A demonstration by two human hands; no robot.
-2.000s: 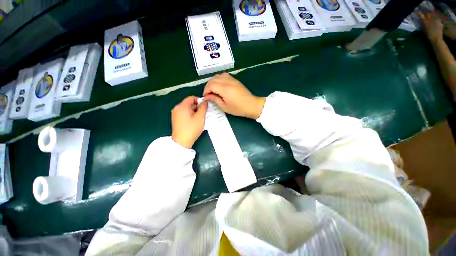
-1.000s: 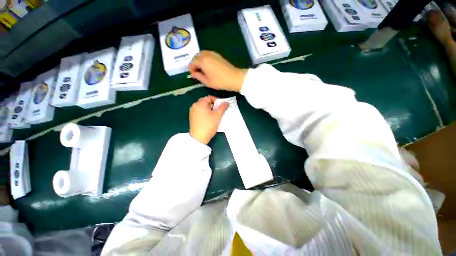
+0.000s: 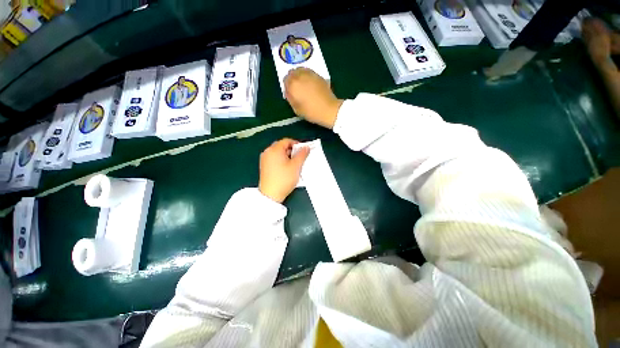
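A white sticker strip (image 3: 330,204) lies on the dark green surface in front of my body. My left hand (image 3: 279,170) pinches its far end between thumb and fingers. My right hand (image 3: 310,96) is on the lower part of a white carton with a round yellow-and-blue emblem (image 3: 296,49), its fingers curled and covering part of the face. Whether a sticker is at its fingertips cannot be seen.
More white cartons (image 3: 183,102) stand in a row to the left, and others (image 3: 408,47) to the right. Two white rolls (image 3: 99,191) rest on a white tray (image 3: 139,224) at left. A dark post with a pale foot (image 3: 510,62) is upper right. A brown box (image 3: 578,217) is at right.
My right hand has left the strip and moved onto the emblem carton. My left hand stays on the strip. The cartons have shifted rightward in view.
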